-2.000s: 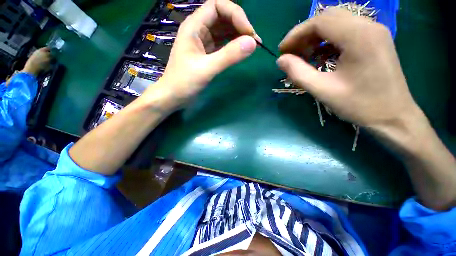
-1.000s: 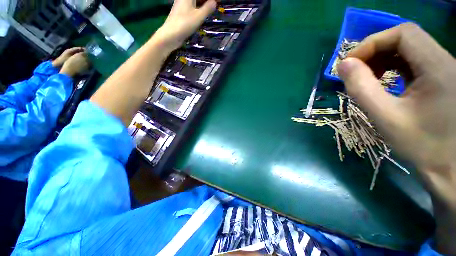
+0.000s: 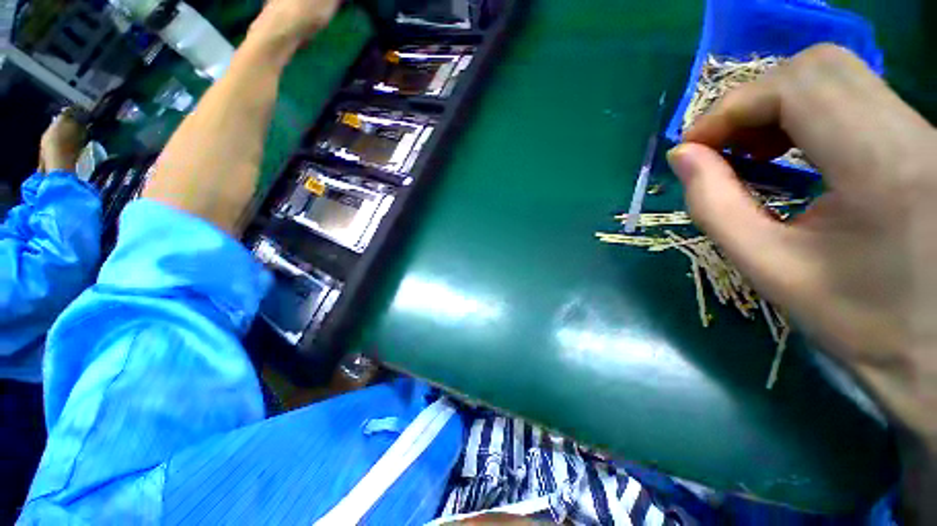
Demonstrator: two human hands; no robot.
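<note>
My right hand (image 3: 812,195) is over the blue bin (image 3: 861,39) and the loose strips. Its thumb and index fingertips are close together; I cannot tell whether a thin part is between them. My left hand (image 3: 296,14) is at the top edge beyond the tray, its fingers cut off. Tan strips (image 3: 719,80) fill the bin, and more loose strips (image 3: 719,272) lie in a heap on the green mat. The long black tray (image 3: 396,221) holds several phone mid-frames (image 3: 339,205), most showing an orange flex tab.
A thin tool (image 3: 644,185), maybe tweezers, lies left of the bin. The green mat (image 3: 534,195) ends at a curved front edge by my body. Another worker's blue sleeve (image 3: 51,236) and hand are at the left. A white object (image 3: 195,39) is at the upper left.
The hands have separated from their earlier meeting over the mat. My left hand has moved up and left past the tray. My right hand stays by the bin. The view has shifted slightly.
</note>
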